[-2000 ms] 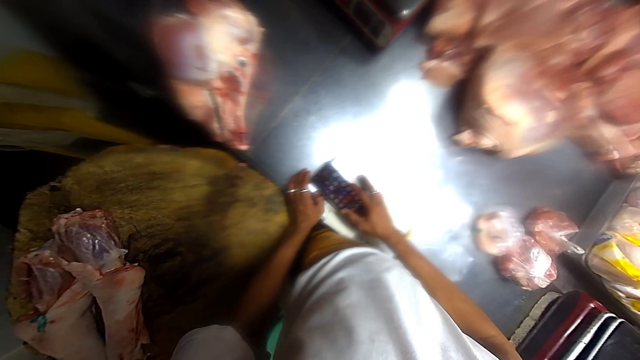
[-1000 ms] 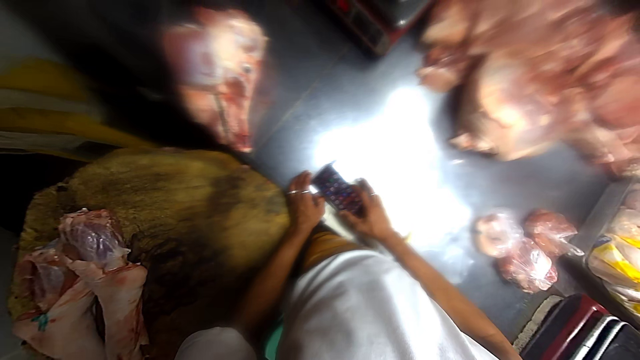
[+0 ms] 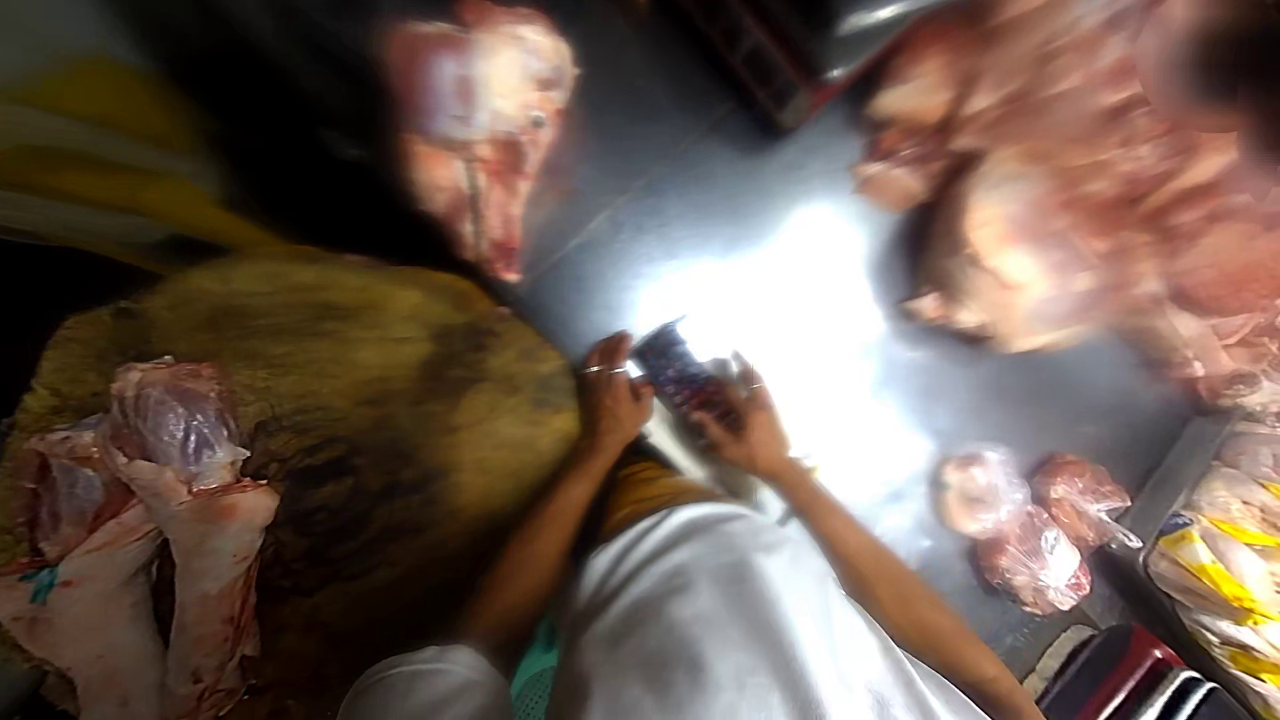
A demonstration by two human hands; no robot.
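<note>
My left hand [image 3: 614, 395], with rings on a finger, rests at the left end of a dark smartphone [image 3: 680, 365] with a colourful lit screen. Around the phone's right side is my right hand [image 3: 745, 415], its fingers at the screen and edge; the exact grip is blurred. Both hands are over the near edge of a shiny dark metal surface, just right of a round wooden chopping block [image 3: 420, 390]. On that block lie skin-on meat legs [image 3: 200, 520]. A large blurred piece of meat [image 3: 480, 130] sits beyond it.
A heap of raw meat [image 3: 1080, 230] covers the upper right. Several plastic bags of meat [image 3: 1035, 525] lie below it, beside a tray of yellow-and-clear packages [image 3: 1225, 560]. A dark, red-edged device [image 3: 765, 60] stands at the top. Dark red and black objects [image 3: 1130, 670] are at lower right.
The fingers of my right hand have shifted slightly over the phone. Nothing else has plainly changed.
</note>
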